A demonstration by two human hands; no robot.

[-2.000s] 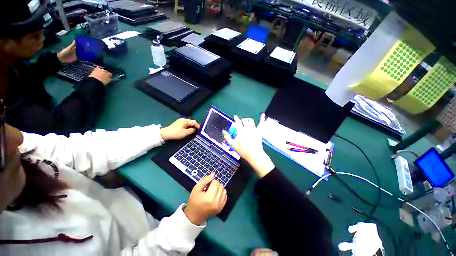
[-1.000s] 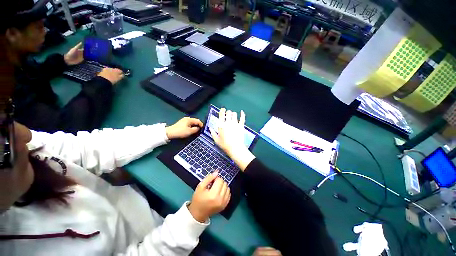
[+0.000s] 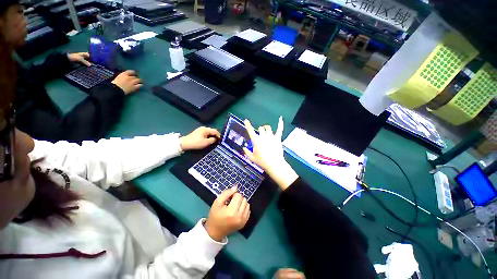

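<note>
A small silver-grey mini laptop (image 3: 226, 173) lies open on a black mat (image 3: 252, 220), its lit screen (image 3: 237, 140) showing a window with pictures. My right hand (image 3: 268, 152), in a black sleeve, is in front of the screen's right part, back of the hand up and fingers spread, holding nothing. Whether a fingertip touches the glass is unclear. My left hand (image 3: 289, 274) is only a small piece at the bottom edge; its fingers are hidden. A neighbour in white has one hand (image 3: 200, 139) at the screen's left edge and the other (image 3: 229, 213) at the keyboard's near right corner.
A clipboard (image 3: 327, 159) with pens lies right of the laptop, before a black sheet (image 3: 339, 119). Cables, a white glove (image 3: 399, 261) and a power strip (image 3: 443, 192) are further right. Stacked laptops (image 3: 218, 59) and a bottle (image 3: 176, 56) stand behind. Another person works far left.
My right hand has shifted right and its fingers have spread, uncovering more of the screen, which shows different content. The far-left person's hand has dropped from the screen's side towards the keyboard.
</note>
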